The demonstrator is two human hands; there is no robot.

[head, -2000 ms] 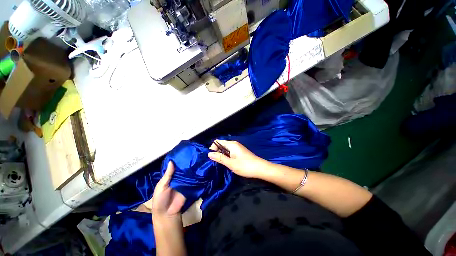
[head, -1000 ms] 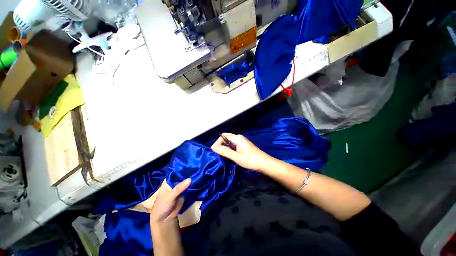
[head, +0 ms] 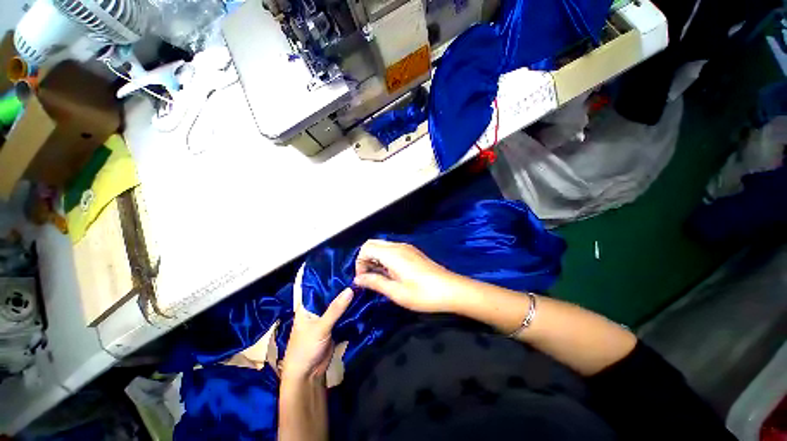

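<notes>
A shiny royal-blue satin garment lies bunched across the lap, against the table's front edge. My left hand holds a fold of it, thumb on top and fingers partly under the cloth. My right hand, with a bracelet on the wrist, is at the cloth just right of the left thumb, fingers curled. A small dark tool, perhaps thread snips, shows partly inside the right hand. Beige lining shows beside the left wrist.
A white table carries an overlock machine, with blue satin pieces beside it. A cardboard box, yellow cloth, wooden board and fan are at the left. A grey plastic bag lies beyond the table.
My left hand has moved up and right, its thumb now close to the right fingertips. My right hand has lowered and turned, so the dark tool shows less. The rounded bunch of satin has flattened.
</notes>
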